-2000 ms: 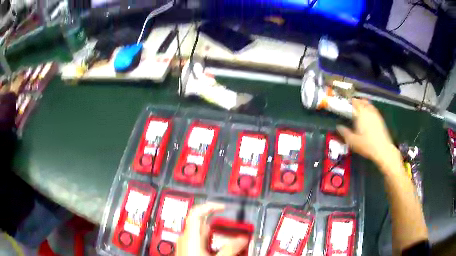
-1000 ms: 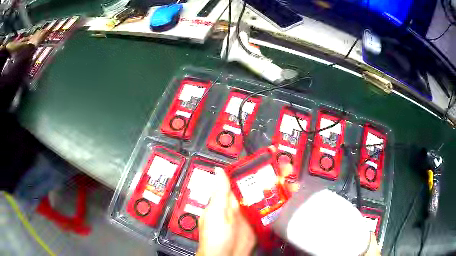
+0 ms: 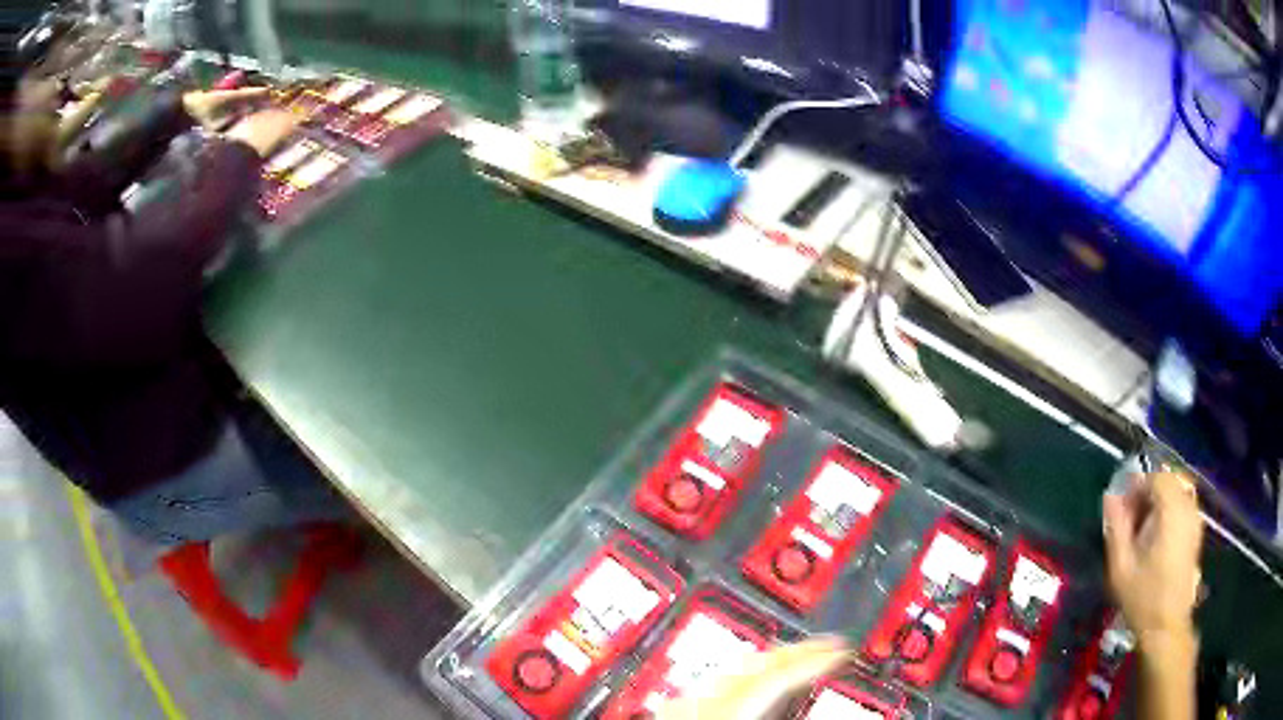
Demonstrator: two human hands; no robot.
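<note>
A clear blister tray (image 3: 453, 658) lies on the green bench with red units in its pockets, such as one at its upper left (image 3: 711, 457). The units show white labels and dark round rings. My left hand (image 3: 767, 682) is at the bottom edge, cut off and blurred, beside a red unit (image 3: 851, 703); its grip is unclear. My right hand (image 3: 1161, 549) is at the right, near the shelf edge, with a small greyish-white thing at its fingertips, mostly hidden. A white barcode scanner (image 3: 908, 380) lies behind the tray.
A blue mouse (image 3: 697, 193), a narrow black item (image 3: 818, 200) and a dark smartphone (image 3: 971, 253) lie on the shelf. A monitor (image 3: 1112, 127) stands behind. At left, a coworker (image 3: 127, 310) reaches over another tray of units (image 3: 352, 120); a red stool (image 3: 260, 619) is below.
The view has turned left, showing the coworker. My right hand has moved from the tray, where it held a white scanner, to the shelf edge. My left hand is lower in view, its raised unit no longer clear.
</note>
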